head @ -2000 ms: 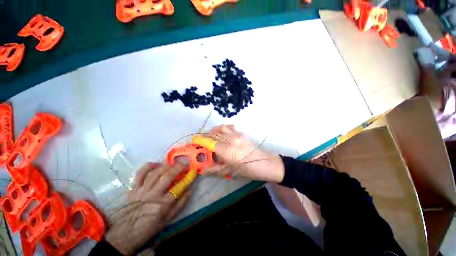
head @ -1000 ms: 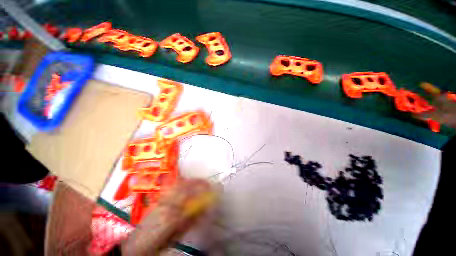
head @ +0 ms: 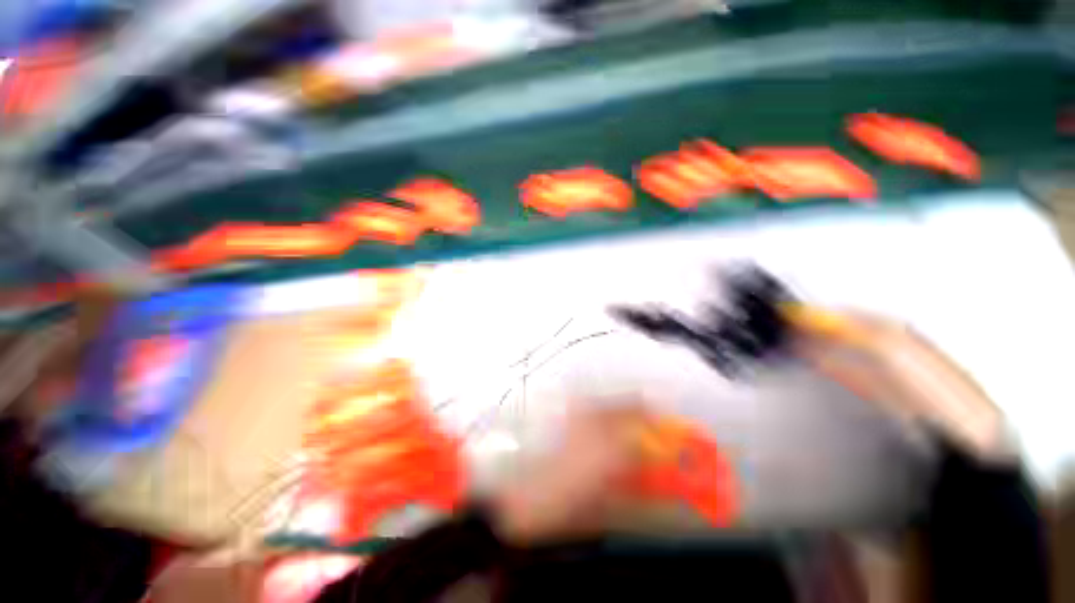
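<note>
The view is strongly blurred. My left hand (head: 578, 465) holds an orange controller shell (head: 696, 474) at the lower middle, over the white work sheet (head: 554, 283). My right hand (head: 878, 359) reaches over the sheet at the right, its yellow-sleeved fingertips at the edge of the heap of small black pads (head: 749, 318). Whether it grips a pad cannot be told. More orange shells (head: 383, 448) lie piled on the sheet, left of my left hand.
A green conveyor belt (head: 495, 242) with a row of orange shells (head: 578, 191) runs behind the sheet. A blue tray (head: 100, 430) and a brown cardboard sheet (head: 254, 401) lie at the left. Thin dark curved lines cross the view.
The view has shifted. My left hand now holds a shell near the front edge. My right hand has moved from the belt to the black pads.
</note>
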